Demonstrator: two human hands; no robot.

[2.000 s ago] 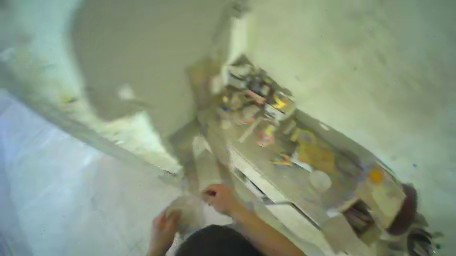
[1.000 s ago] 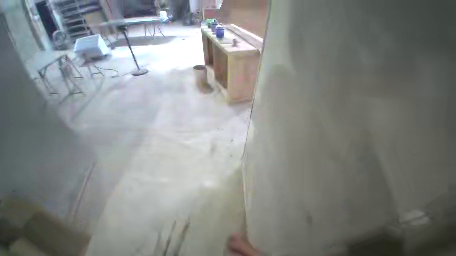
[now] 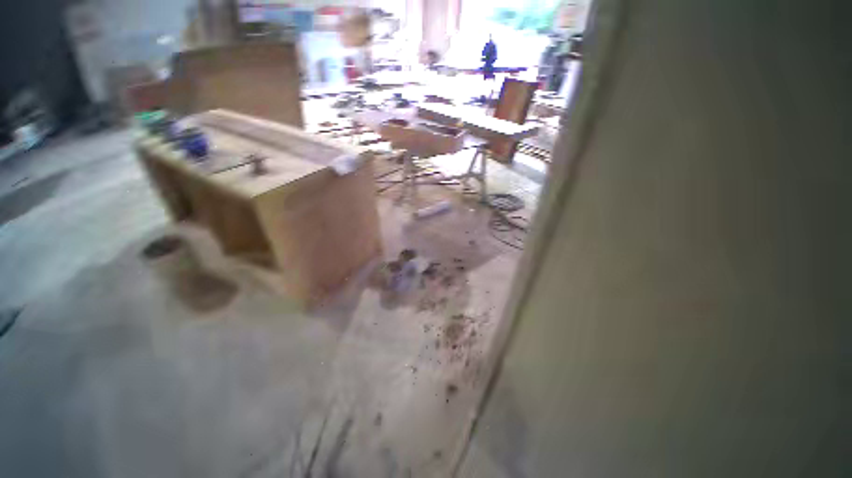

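Neither of my hands is in the picture. A wall or large upright panel (image 3: pixel 691 243), dull grey-green and blurred, fills the right side very near me, with a pale edge running down its left side. Ahead on the left stands a wooden cabinet (image 3: pixel 327 229) with open compartments facing left. On its top are a blue tin (image 3: pixel 193 143), something green and a small object.
A round bin (image 3: pixel 201 285) stands on the floor before the cabinet. Debris (image 3: pixel 455 331) is scattered on the floor. Behind are a wooden box (image 3: pixel 422 138) on trestles, coiled cable (image 3: pixel 506 207) and an upright brown panel (image 3: pixel 512 119). A dark figure, perhaps a person, is far back.
The view has swung right and come nearer the cabinet, which now shows its end face and the area behind it. The hand seen at the bottom edge is out of the picture.
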